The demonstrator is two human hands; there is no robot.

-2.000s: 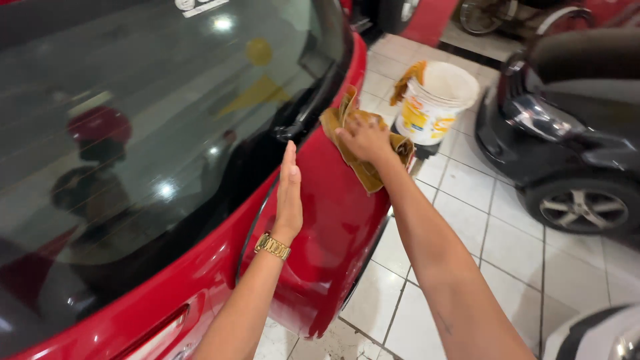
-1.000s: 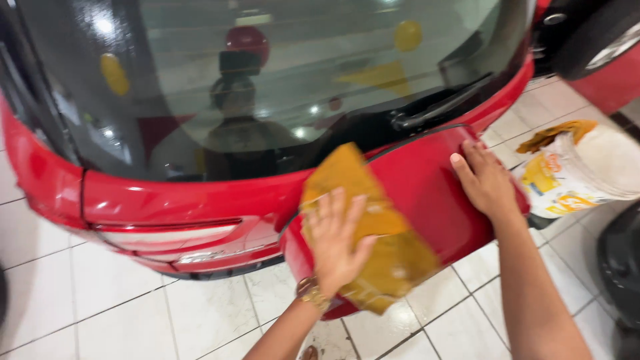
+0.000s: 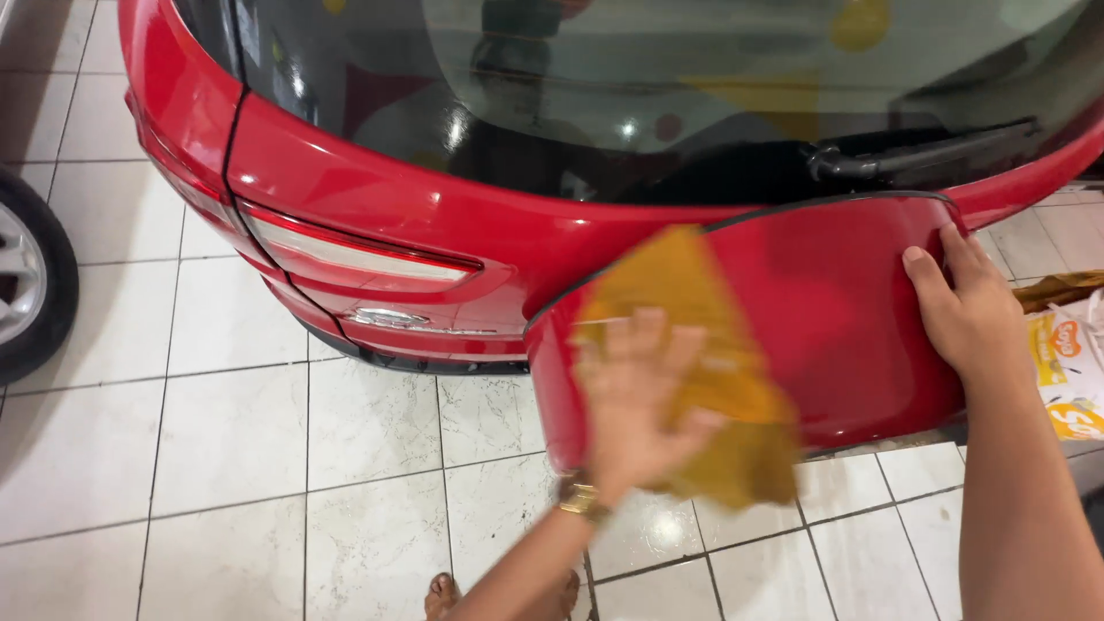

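My left hand (image 3: 642, 392), blurred and wearing a gold watch (image 3: 582, 498), lies with spread fingers on a mustard-yellow cloth (image 3: 733, 379). The cloth is spread over the left part of a red spare-wheel cover (image 3: 828, 319) on the back of a red car. Its lower end hangs past the cover's bottom edge. My right hand (image 3: 975, 302) rests on the right edge of the cover, thumb apart from the fingers, with no cloth in it. Above the cover are the rear window (image 3: 604, 103) and its wiper (image 3: 940, 155).
A white bucket (image 3: 1069, 362) with yellow print stands at the right, a brown-yellow cloth (image 3: 1065, 285) over its rim. Another vehicle's wheel (image 3: 26, 276) is at the far left. Bare feet (image 3: 442, 595) stand on the white tiled floor (image 3: 233, 431).
Two seconds ago my right hand was on the cloth and my left hand was off it; now my left hand is on the cloth and my right hand holds the cover's edge. The view has swung left.
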